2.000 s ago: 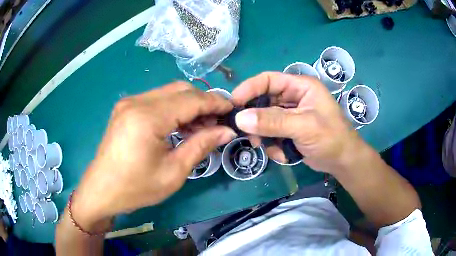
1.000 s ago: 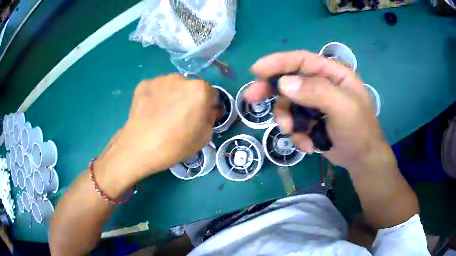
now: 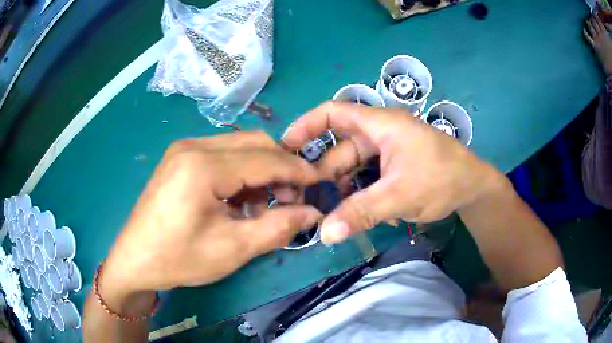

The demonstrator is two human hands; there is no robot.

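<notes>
My left hand (image 3: pixel 215 208) and my right hand (image 3: pixel 402 167) meet over the working group of white fan housings. A blurred black round cover (image 3: pixel 323 195) is between the fingertips of both hands. More black pieces (image 3: pixel 366 175) show partly in my right palm. Fan housings with spokes and pale centres stand under and behind my hands; one bare centre (image 3: pixel 313 149) shows between them, and another housing (image 3: pixel 405 82) stands upright behind my right hand. Several housings are mostly hidden by my hands.
A clear bag of screws (image 3: pixel 225 63) lies at the back left. Stacked housings (image 3: pixel 50 268) stand at the far left edge. A parts box (image 3: pixel 416 8) is at the top, with a loose black part (image 3: pixel 478 10) beside it. Another person's hand (image 3: pixel 597 37) is at the upper right.
My left hand went down to a housing, then came back to meet my right hand. The view has shifted, so bag and housings appear further left.
</notes>
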